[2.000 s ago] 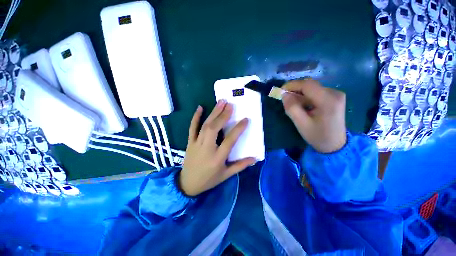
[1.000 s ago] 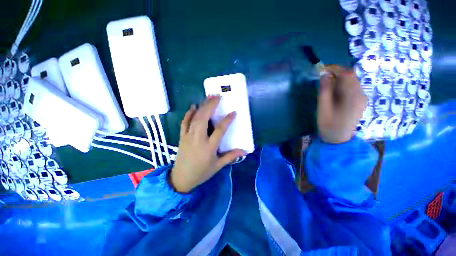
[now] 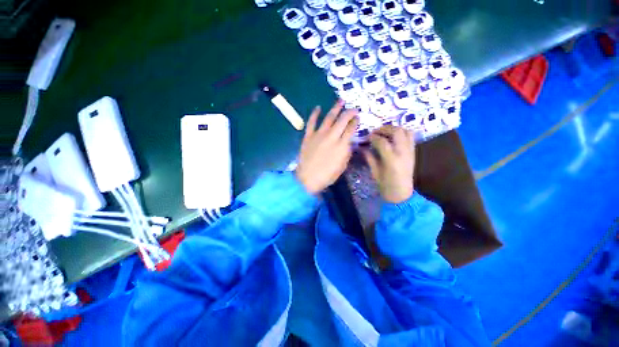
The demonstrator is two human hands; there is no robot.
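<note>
The sheet of lenses (image 3: 387, 57) lies at the upper right, with rows of white discs, each with a small dark rectangle. My left hand (image 3: 329, 149) has its fingertips on the sheet's near left corner. My right hand (image 3: 392, 159) is beside it at the near edge, fingers bent down. Whether either hand grips a disc cannot be told. The small brush (image 3: 286, 111) lies on the bench left of the sheet, dark tip pointing away. A white power bank (image 3: 206, 161) lies flat left of my hands, its small dark display window uncovered.
Several power banks (image 3: 108, 144) with white charging cables (image 3: 132, 217) are fanned at the left. Another lies at the upper left. A second sheet of lenses (image 3: 30, 264) is at the left edge. An open brown carton (image 3: 455, 196) is at the bench edge by my right arm. Red bins (image 3: 527, 78) stand beyond.
The view has turned right. My right hand has let go of the brush, which now lies on the bench. My left hand has left the power bank, and both hands are at the lens sheet.
</note>
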